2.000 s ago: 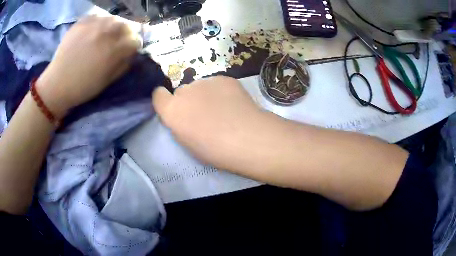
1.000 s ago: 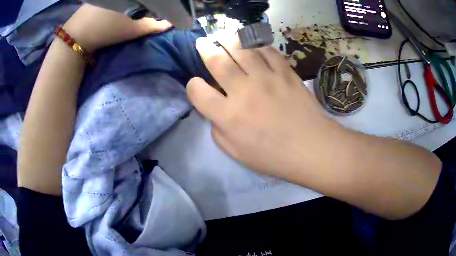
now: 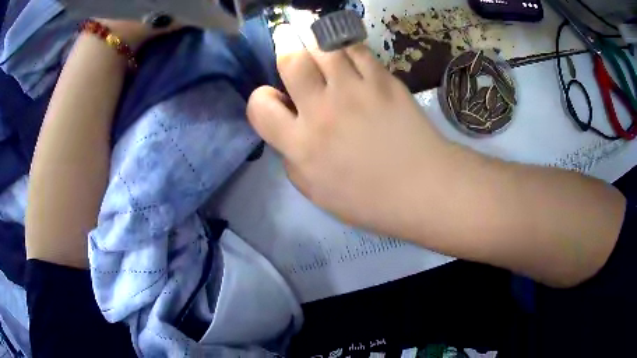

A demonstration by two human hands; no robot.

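Observation:
The navy fabric panel (image 3: pixel 188 66) runs up under the sewing machine head (image 3: pixel 188 10). Its joined pale blue-grey quilted fabric (image 3: pixel 167 154) hangs in folds over the table's front edge. My right hand (image 3: pixel 335 112) is at the navy fabric's right edge, thumb and fingers on the cloth, fingertips beside the lit needle area and partly hidden by a grey ribbed knob (image 3: pixel 339 30). My left hand (image 3: pixel 140 31) is on the far left of the navy fabric. The machine head hides most of it, so its fingers do not show.
A clear round dish of brownish slivers (image 3: pixel 478 94) stands right of my right hand. A phone (image 3: pixel 506 8), cut by the top edge, red-and-green-handled shears (image 3: pixel 611 98) and black-looped snips (image 3: pixel 578 105) lie farther right. The white table (image 3: pixel 335 245) has a ruler print along its front.
Since two seconds ago, the navy fabric and both hands have come in under the machine head. Over the last second the hands hold nearly the same place, while the view has shifted slightly.

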